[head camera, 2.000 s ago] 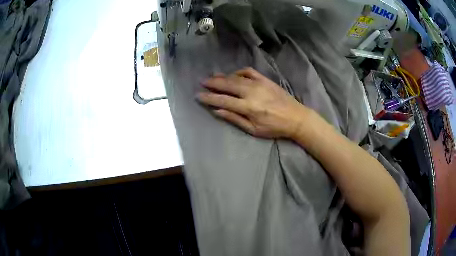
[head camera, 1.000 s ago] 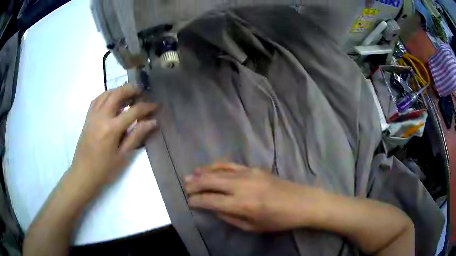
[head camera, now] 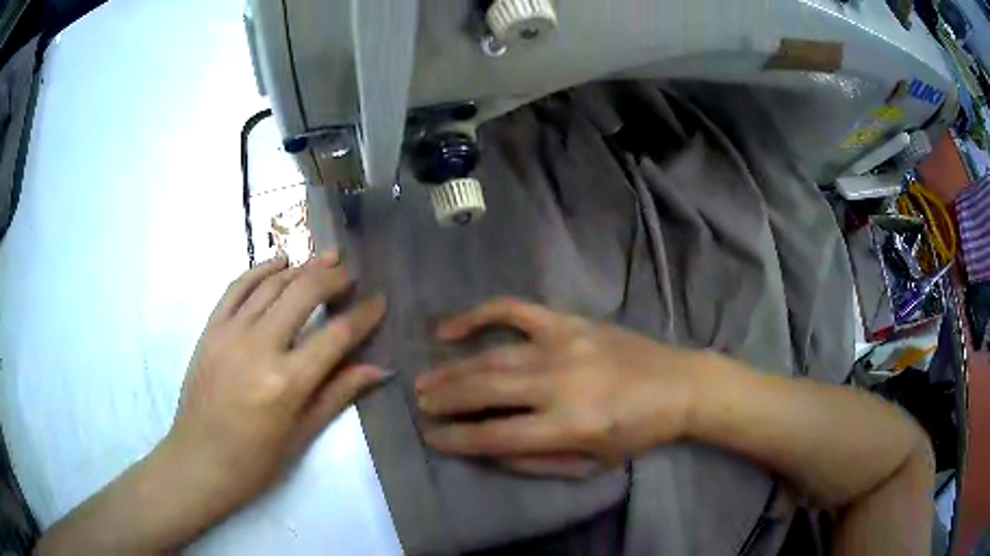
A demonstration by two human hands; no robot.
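The grey-brown garment piece (head camera: 695, 217) lies over the machine bed and hangs toward the wearer. Its straight left edge (head camera: 380, 456) runs up under the head of the white sewing machine (head camera: 630, 54). My left hand (head camera: 277, 358) lies at this edge, partly on the white table, fingertips on the cloth just below the needle area. My right hand (head camera: 532, 391) rests on the cloth beside it, palm down, fingers slightly bent. The cream tension knob (head camera: 458, 201) sits low on the head. The needle tip is too blurred to make out.
The white table (head camera: 109, 272) extends at the left, with dark cloth (head camera: 16, 141) at its far edge. A small tool box (head camera: 903, 272), yellow cord (head camera: 926, 223) and striped cloth (head camera: 974, 228) are at the right. A second cream knob (head camera: 521, 16) is higher on the head.
My left hand has come into view and now lies at the cloth's edge. My right hand moved down the cloth, then slightly up. The view shifted, showing more of the machine head.
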